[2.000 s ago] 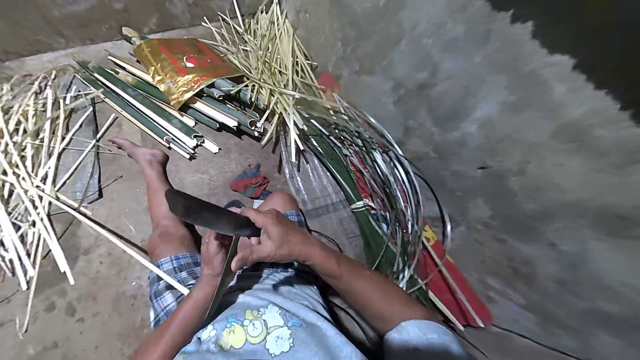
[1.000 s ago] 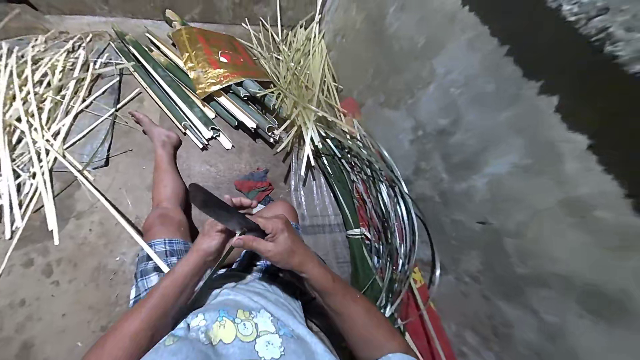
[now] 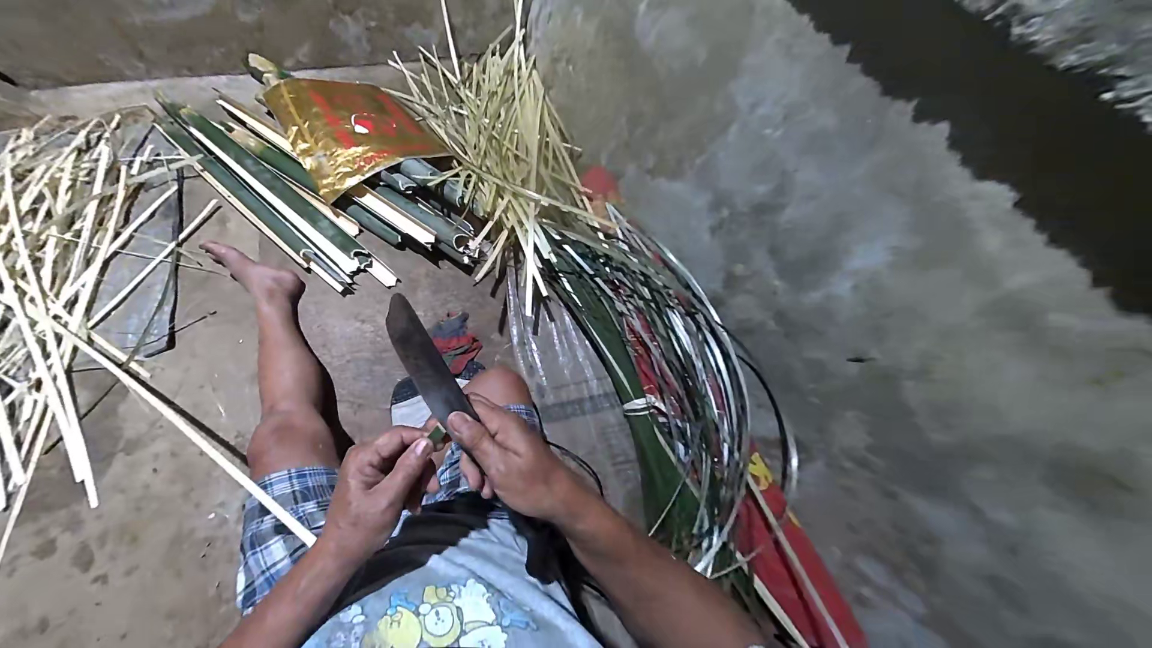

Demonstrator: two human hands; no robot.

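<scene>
My right hand (image 3: 508, 454) is closed around the handle end of a broad dark knife (image 3: 423, 355), its blade pointing up and slightly left, away from my body. Just to the left, my left hand (image 3: 382, 481) pinches a small green piece, apparently bamboo (image 3: 437, 435), between thumb and fingers beside the base of the blade. Most of that piece is hidden by my fingers. Both hands are over my lap, close together. A long pale strip (image 3: 202, 441) runs from the left pile to near my left forearm.
Pale split strips (image 3: 58, 297) lie heaped at left. Ahead, green split bamboo (image 3: 270, 198) lies under a gold and red bag (image 3: 346, 130), with more thin strips (image 3: 513, 144) beside it. At right are curved bundled strips (image 3: 693, 360), a red item (image 3: 792, 567) and a concrete wall (image 3: 855, 270).
The blade has turned from pointing mostly left to pointing more upward. A small green piece now shows at my left fingertips. The view has shifted.
</scene>
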